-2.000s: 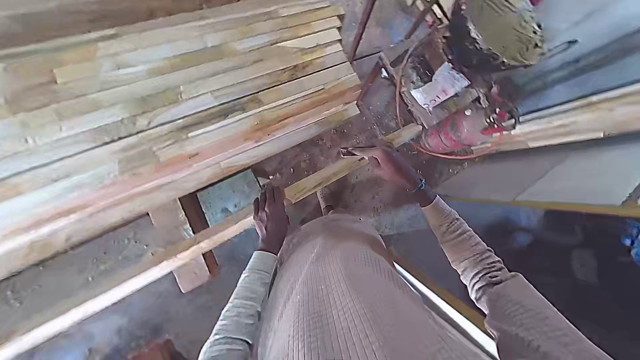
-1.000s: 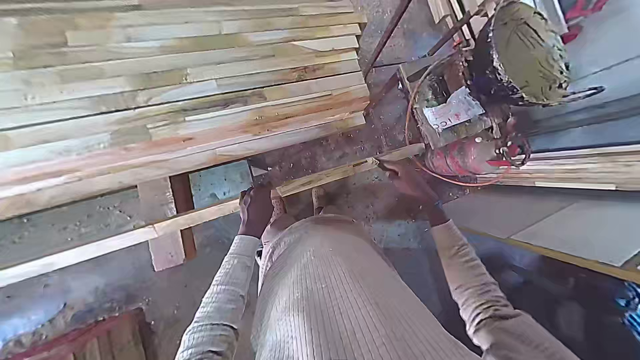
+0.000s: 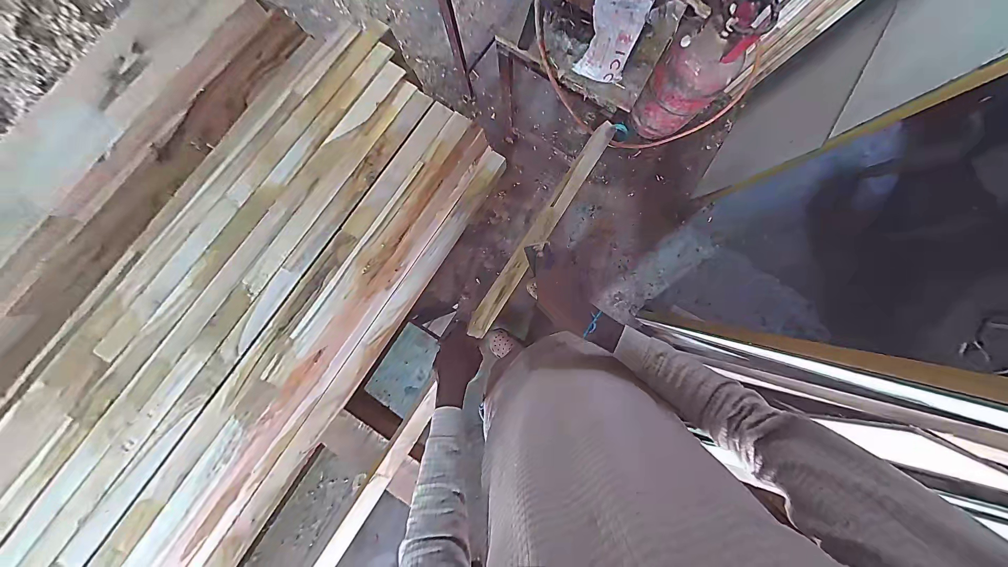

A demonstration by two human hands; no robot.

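Note:
A long, narrow wooden strip point(image 3: 543, 224) runs diagonally in front of my body, from near the red cylinder down past my left side. My left hand point(image 3: 458, 364) is closed around the strip near my waist, beside a pale, flat corner of something. Against the strip's right edge, further up, is my right hand point(image 3: 563, 291), with a blue band on its wrist. A small dark shape shows at its fingertips; blur hides whether it is a held thing. To the left lies a broad row of joined wooden strips point(image 3: 315, 260), side by side.
A red gas cylinder point(image 3: 681, 87) with an orange hose point(image 3: 563, 102) stands at the top, beside a paper packet point(image 3: 614, 39) bearing writing. Large flat panels point(image 3: 795, 118) are at the right. Below the row of strips is a wooden support point(image 3: 346, 449). Shavings dot the floor.
The view has turned strongly, so the strips now slant steeply. My right hand has come back along the strip, nearer my left hand. My left hand stays on the strip.

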